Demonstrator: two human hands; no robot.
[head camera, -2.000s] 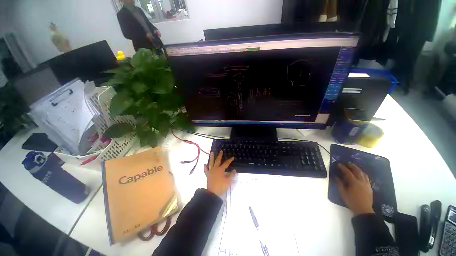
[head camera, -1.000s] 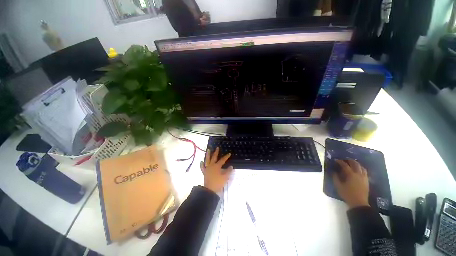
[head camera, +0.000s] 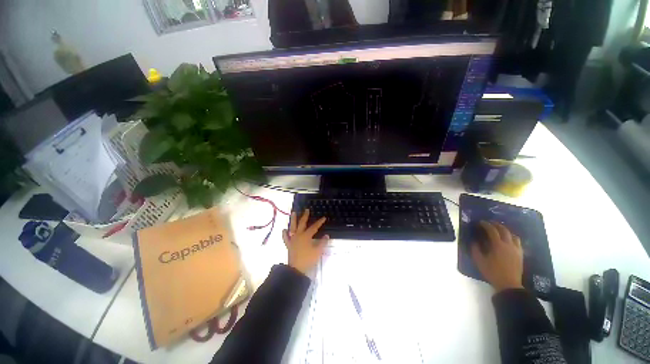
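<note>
My left hand rests with spread fingers on the left end of the black keyboard. My right hand lies over the black mouse on the dark mouse pad; the palm and fingers hide part of the mouse. The monitor shows a black drawing screen with thin pattern outlines. Below the keyboard lie white paper sheets, hard to tell from the desk, with a pen on them and a second pen-like stick lower down.
A tan notebook lies left over red-handled scissors. Further left are a navy bottle, a white basket with papers, and a plant. A stapler and calculator are far right. A person stands behind the monitor.
The screen drawing has changed from small scattered shapes to larger outlines. The person behind the monitor has moved to the right. My hands stay on the keyboard and mouse.
</note>
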